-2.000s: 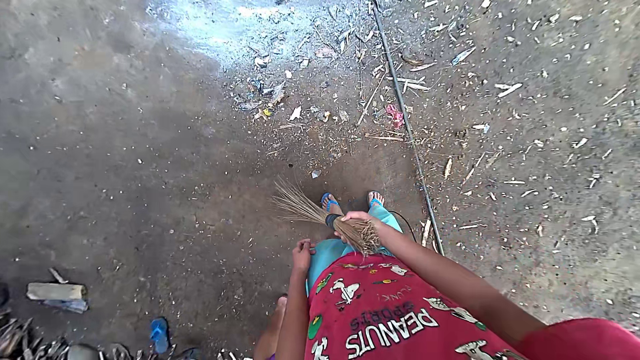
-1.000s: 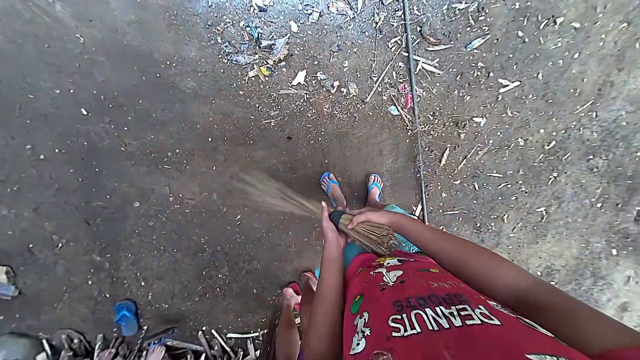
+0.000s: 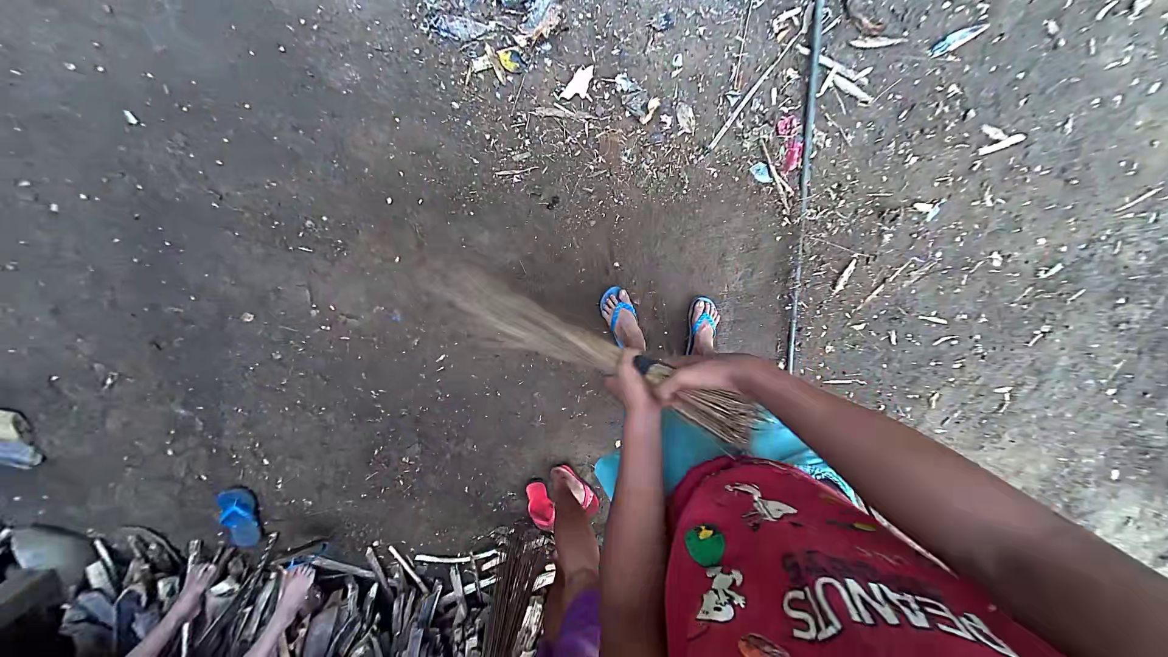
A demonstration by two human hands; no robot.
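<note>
Both my hands grip a stick broom (image 3: 547, 333) around its dark-bound middle, in front of my lower body. My left hand (image 3: 631, 379) is closed on the broom just beside the dark binding. My right hand (image 3: 707, 374) holds it on the other side of the binding, nearer the loose stick ends. The broom's long bristles spread up and to the left over the bare ground and are blurred. Below my hands are my feet in blue flip-flops (image 3: 703, 318).
A long thin pole or pipe (image 3: 805, 182) lies right of my feet. Litter (image 3: 577, 84) and wood chips are scattered ahead and right. Split firewood (image 3: 392, 593) is piled at lower left, near another person's feet in red flip-flops (image 3: 540, 505) and a loose blue flip-flop (image 3: 239, 516).
My left hand, free of the broom two seconds ago, has come onto it beside my right hand. The bristles have turned blurred. The view has shifted, showing more of the firewood.
</note>
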